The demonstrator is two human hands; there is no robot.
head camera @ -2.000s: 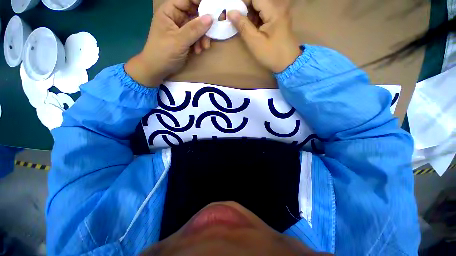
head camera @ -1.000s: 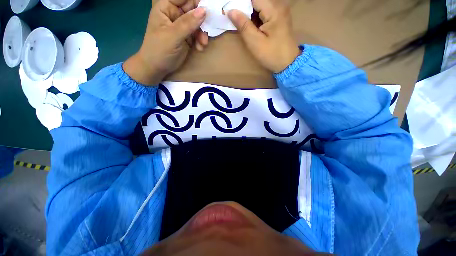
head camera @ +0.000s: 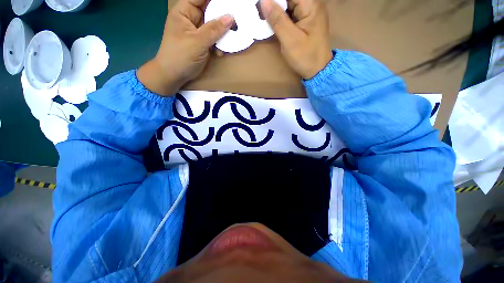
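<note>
A flat white die-cut piece (head camera: 237, 34) with a lobed edge and small holes is held over the cardboard at the top of the view; its upper edge is cut off. My left hand (head camera: 190, 47) grips its left side, thumb on top near a hole. My right hand (head camera: 301, 36) grips its right side, thumb on top. The fingers beneath are mostly hidden. A white backing sheet (head camera: 284, 119) with black curved adhesive strips (head camera: 243, 134) lies between my forearms and my body, partly covered by my right sleeve.
The brown cardboard sheet (head camera: 387, 61) lies on the dark green bench (head camera: 127, 33). White round housings (head camera: 48, 59) and loosely piled lobed die-cut discs (head camera: 88, 61) are at the left. Overlapping blank white sheets (head camera: 478, 124) lie at the right. Dark blurred strands (head camera: 464, 47) cross the upper right.
The white piece in my hands was folded into a compact round shape, then partly opened, and is now spread out wide and flat. My hands have moved slightly apart.
</note>
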